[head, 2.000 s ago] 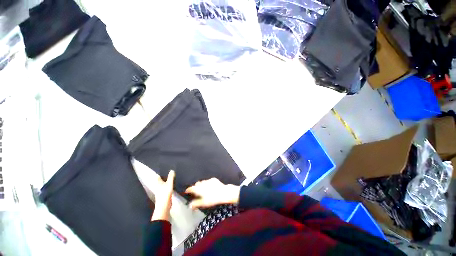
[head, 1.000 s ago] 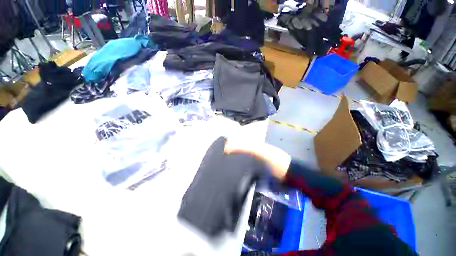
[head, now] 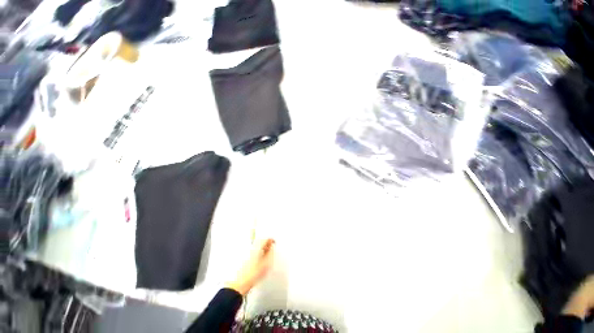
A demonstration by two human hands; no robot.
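A dark grey garment lies flat on the white table, left of my left hand. A folded dark garment lies beyond it, with another dark piece behind. My left hand is over the table near its front edge, slightly blurred, holding nothing visible. My right hand is cut off by the right edge, beside a pile of dark garments; its fingers are not clear. A printed clear bag with a garment inside lies right of centre.
Stacked white printed bags lie at left, with a cream ring shape behind. A pink-red pen is near the grey garment. More shiny bagged garments are at right. Teal cloth is at the far right.
The view has swung left. The dark garment that my right hand was moving over the right side of the table is no longer distinguishable; that hand is now at the right pile. My left hand has come into view.
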